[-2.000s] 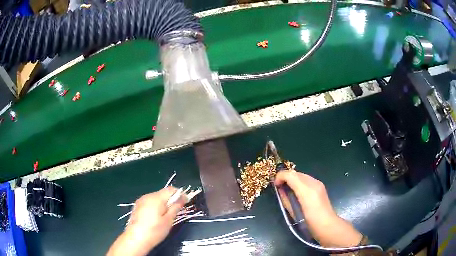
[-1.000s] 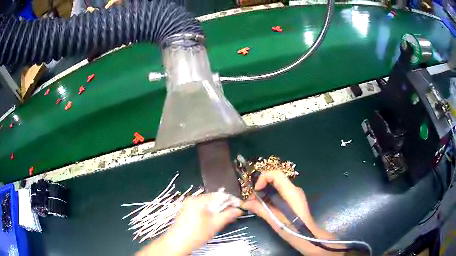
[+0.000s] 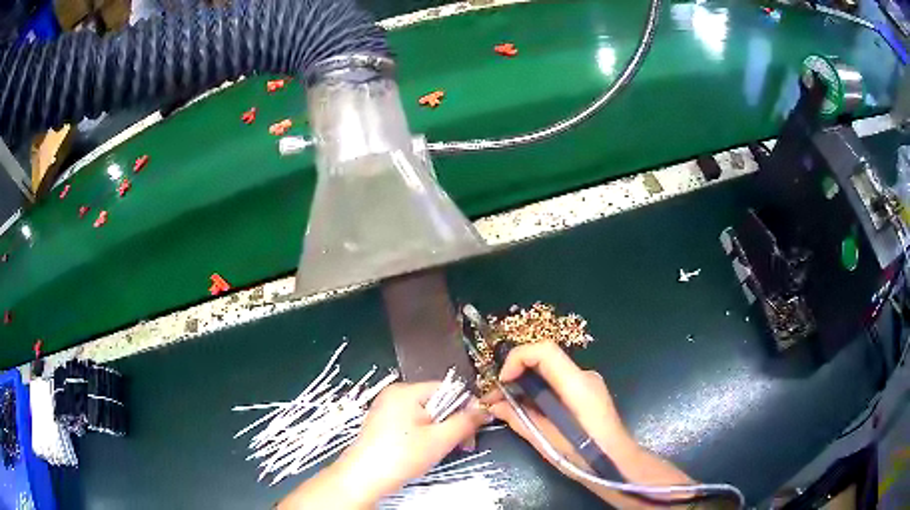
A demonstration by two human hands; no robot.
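Observation:
My left hand is closed on several short white wires at the lower edge of the brown-grey work plate. My right hand holds the black soldering iron, whose metal tip points up and left beside the plate. A whitish tube runs along the iron. The fingertips of both hands nearly meet; what lies between them is too small to tell. Gold and copper-coloured metal contacts lie heaped right of the plate. Loose white wires lie in a crossed pile at left and in a row in front.
The clear-grey extraction hood hangs above the plate on a black ribbed hose. Red pieces lie on the green conveyor belt. The solder feeder and dark holder stand at right. Bundled wires and a blue tray are far left.
My left hand has come right from the pile to the plate with the white wires. My right hand has moved left and down with the iron to meet it. Red pieces on the belt have shifted left.

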